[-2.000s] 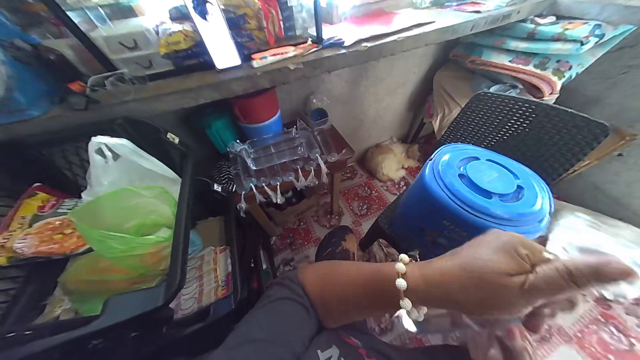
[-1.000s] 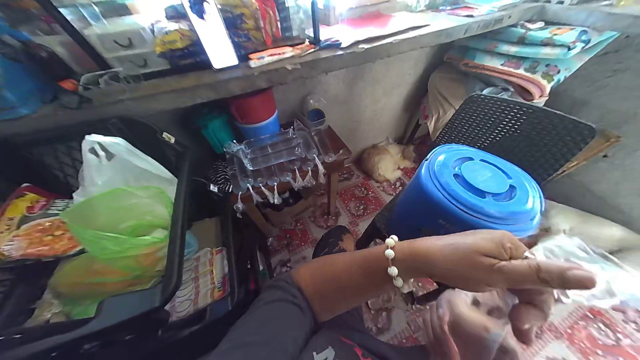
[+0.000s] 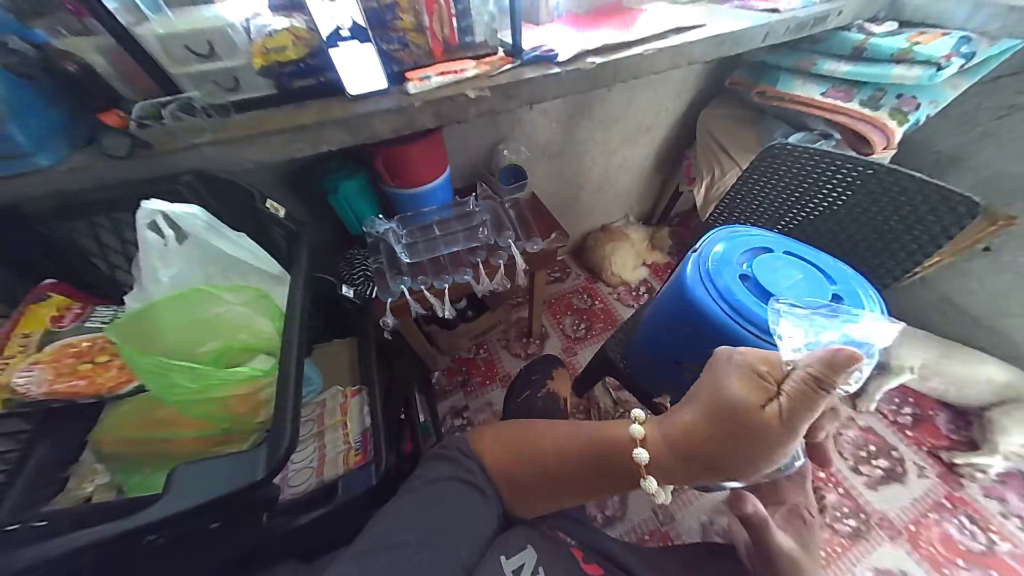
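Note:
My left hand [image 3: 744, 416], wearing a white beaded bracelet, is closed around a clear plastic bag or wrapper [image 3: 828, 324], whose crumpled top sticks out above the thumb. Below it, partly hidden behind the left hand, is my right hand [image 3: 784, 520]; its thumb is raised and clear plastic shows just above it. Whether the right fingers grip the plastic is unclear. Just beyond both hands stands a blue plastic bucket [image 3: 672, 328] with a blue lid, in front of a black woven chair [image 3: 840, 208].
At left, a black crate [image 3: 292, 360] holds white and green plastic bags [image 3: 200, 336] and a food packet [image 3: 76, 360]. An inflated clear air-cushion wrap [image 3: 444, 240] rests on a small wooden table [image 3: 552, 224]. A cat [image 3: 624, 250] lies by the wall; another light-furred animal [image 3: 960, 376] lies at right.
My left hand has turned: its thumb and fingers, pointing right earlier, now angle upward, with the clear plastic standing above them. The light-furred animal at right shows more fully.

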